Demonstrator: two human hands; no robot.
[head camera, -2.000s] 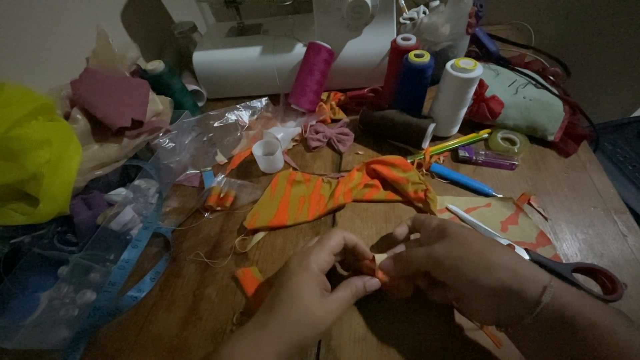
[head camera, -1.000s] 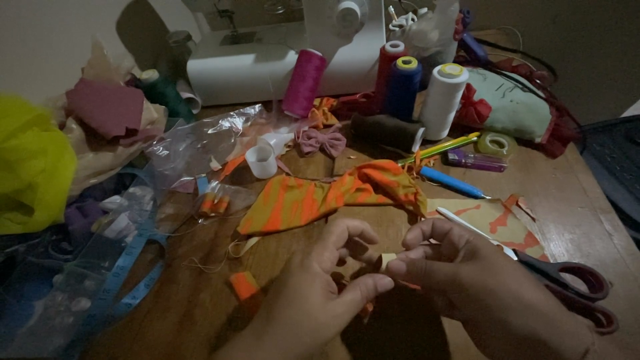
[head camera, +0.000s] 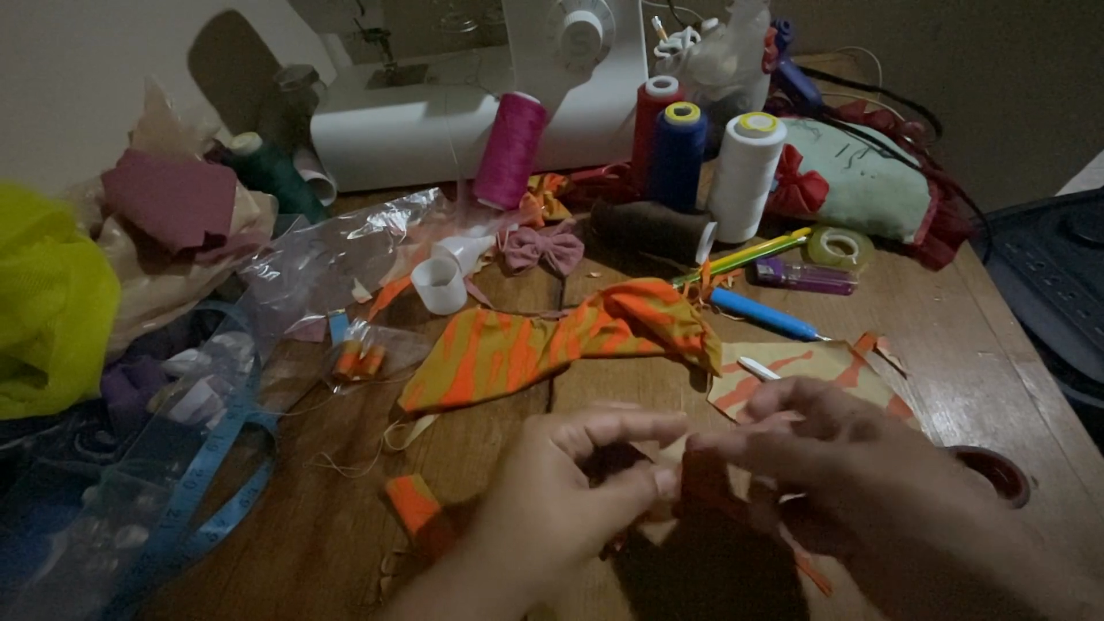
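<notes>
Near the bottom centre, my left hand (head camera: 578, 500) pinches a small pale and orange fabric piece (head camera: 671, 453) between thumb and fingers. My right hand (head camera: 811, 466) grips the same piece from the right, its fingertips close to the left ones. Motion blur and shadow hide the piece's shape. Just beyond lies a gathered orange and olive patterned fabric strip (head camera: 517, 349). Scissors, mostly under my right hand, show a blade tip (head camera: 759, 369) and a dark handle (head camera: 1005, 474). A cream and orange fabric piece (head camera: 828, 366) lies beneath them. A small orange scrap (head camera: 414, 502) is left of my left hand.
Behind stand a white sewing machine (head camera: 414, 129) and thread spools, among them a magenta one (head camera: 511, 151) and a white one (head camera: 749, 177). A blue seam ripper (head camera: 768, 314), purple lighter (head camera: 806, 276) and tape roll (head camera: 838, 250) lie right. A blue measuring tape (head camera: 203, 483) and plastic bags fill the left.
My hands have stayed together around the small fabric piece, with the fingers shifting on it. My right hand now covers more of the scissors than one second ago.
</notes>
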